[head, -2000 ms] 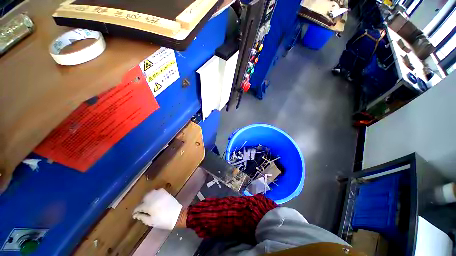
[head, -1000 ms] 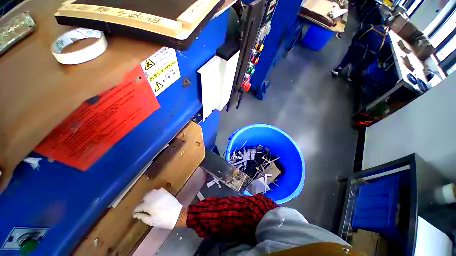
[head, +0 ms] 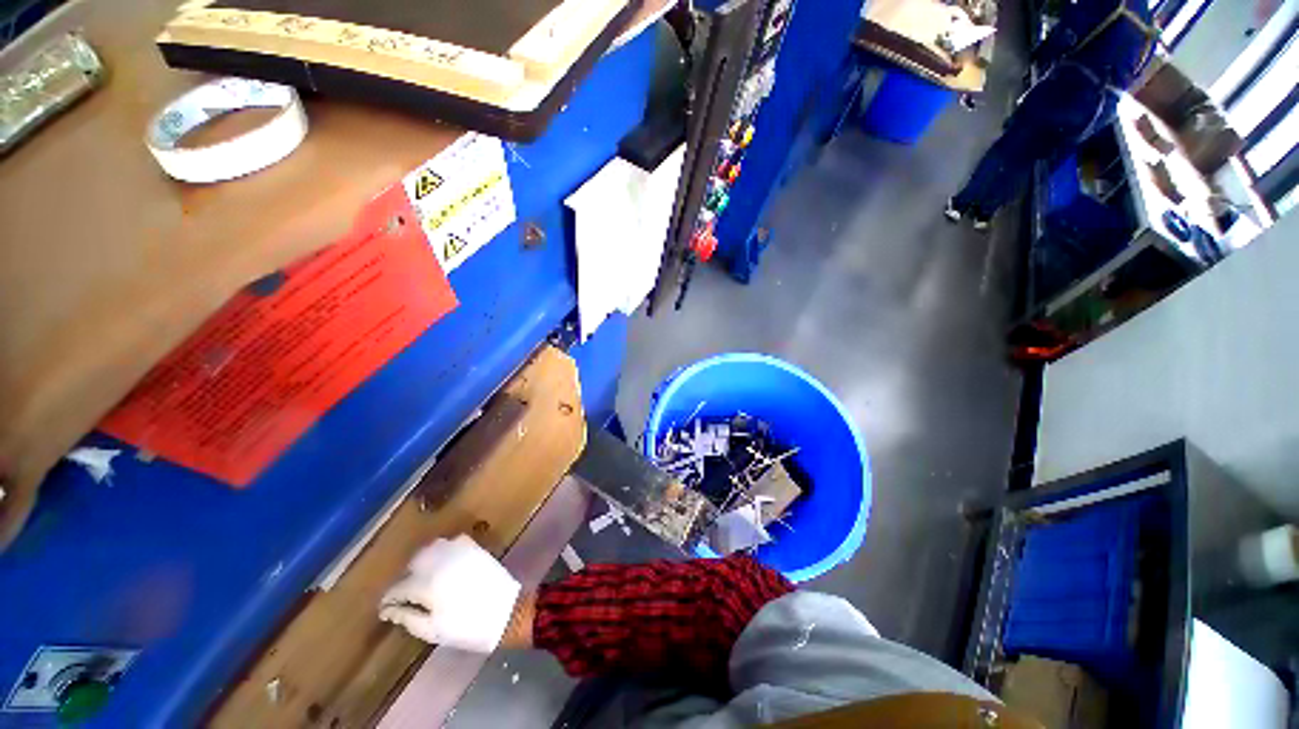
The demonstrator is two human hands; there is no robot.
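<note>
My right hand (head: pixel 453 595), in a white glove, rests on the pale wooden table edge (head: pixel 534 444) along the blue machine. Its fingers are curled together and no object shows in them; the palm side is hidden. A red and black checked sleeve covers the forearm. My left hand is out of the picture. A dark strip lies in the wood beyond my right hand, and a thin white strip (head: pixel 373 530) runs along the machine side of the wood.
A blue round bin (head: pixel 841 491) holds white and dark scraps. White offcuts lie beside it. The brown top shelf (head: pixel 86 257) bears a tape roll (head: pixel 160 131) and a wood-framed die (head: pixel 356 54). A control panel (head: pixel 701 171) stands ahead. A person (head: pixel 1061 107) stands by a far bench.
The person in the background has moved from a bent posture by the bench to a more upright one, farther up the picture. My right hand has not visibly moved.
</note>
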